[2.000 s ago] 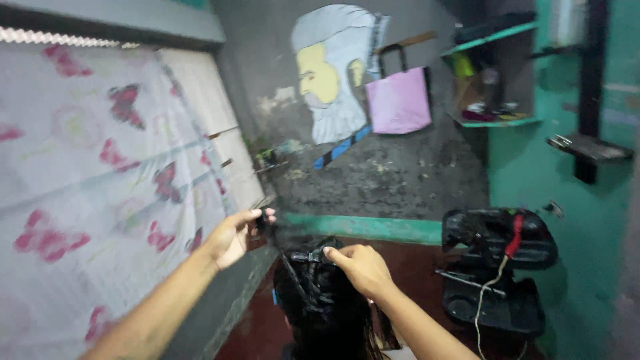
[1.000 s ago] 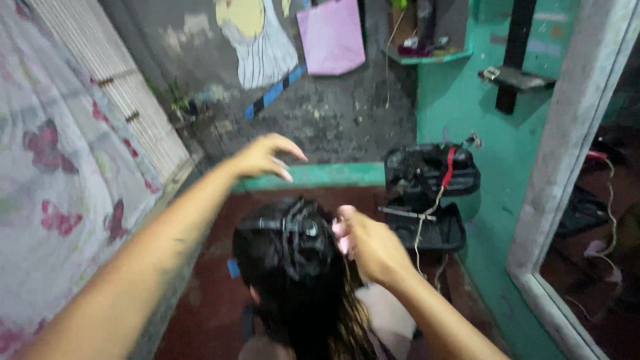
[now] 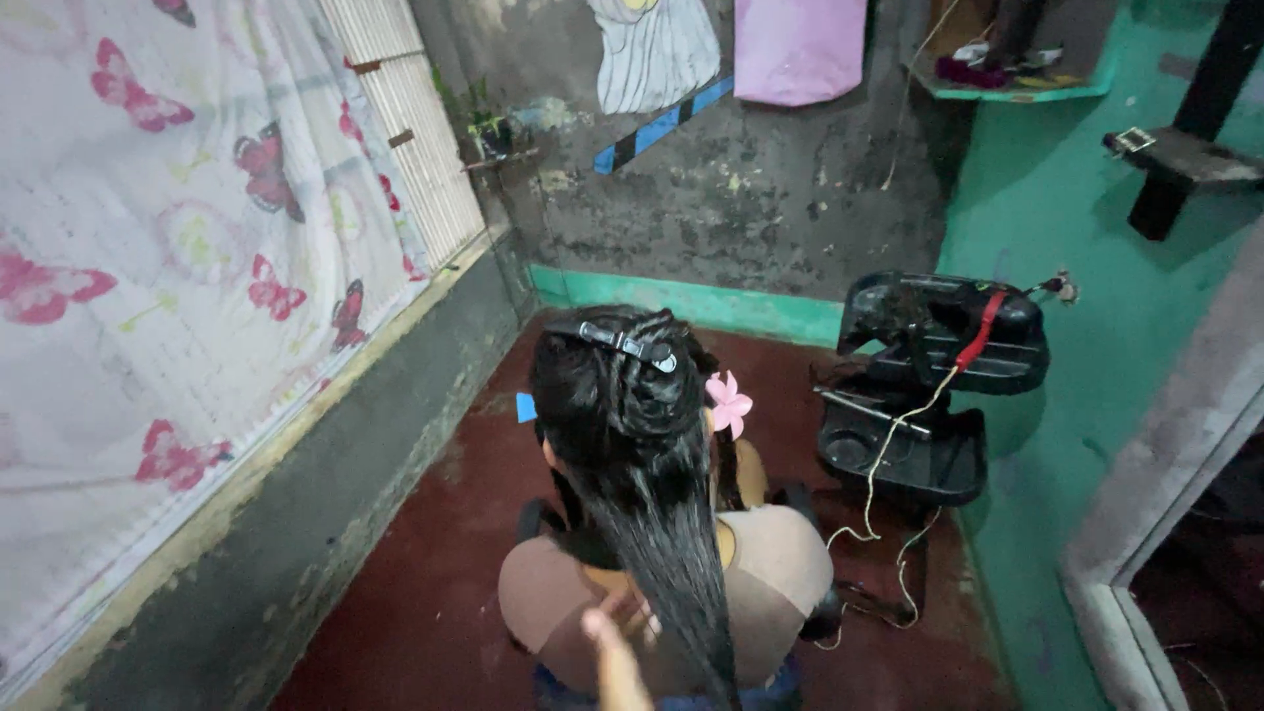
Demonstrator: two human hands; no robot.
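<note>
A seated person's long black hair (image 3: 652, 533) hangs down the back. Its upper part is twisted into a coil (image 3: 647, 395), with a black-and-silver hair clip (image 3: 622, 344) across the top. A pink flower clip (image 3: 729, 405) sits at the right side of the head, and a small blue piece (image 3: 526, 407) shows at the left. One blurred hand, which looks like my right hand (image 3: 617, 632), is at the bottom centre by the person's upper back, just left of the loose hair. Its thumb and fingers look apart, with nothing seen in them. My left hand is out of view.
A black two-tier trolley (image 3: 904, 449) stands on the right, with a red-handled corded tool (image 3: 983, 331) on its upper tray. A pale cord runs down to the floor. A butterfly-print curtain (image 3: 197, 267) hangs at left. A framed mirror (image 3: 1136, 523) is at lower right.
My left hand, raised over the head one second ago, has left the view. The hand at the right of the head is no longer there; one hand now shows low at the back.
</note>
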